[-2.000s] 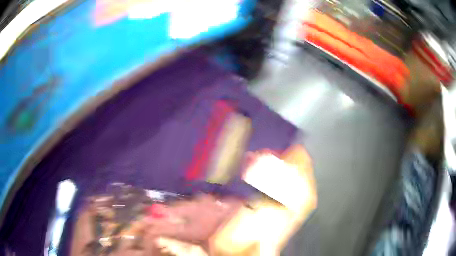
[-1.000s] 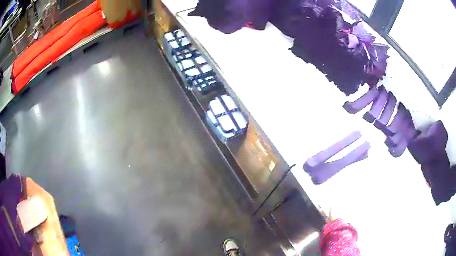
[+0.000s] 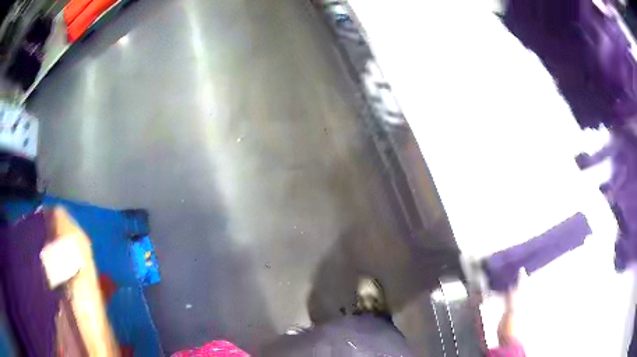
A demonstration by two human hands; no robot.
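Purple cut strips lie close together on the white table at the right. My right hand, blurred and partly cut off by the bottom edge, is at their near end, with a pink sleeve below it. Its fingers seem to touch the strips, but blur hides whether they grip. My left hand is out of the picture; only a pink sleeve shows at the bottom edge.
More purple pieces lie along the table's far side. Grey floor runs between table and press. The blue press part, yellow-tan edge rail, pale block and purple sheet are at lower left. A shoe shows below.
The view has swung from the press to the table. Since the previous frame my right hand has come to the strips, which now lie closer together; a left sleeve has appeared.
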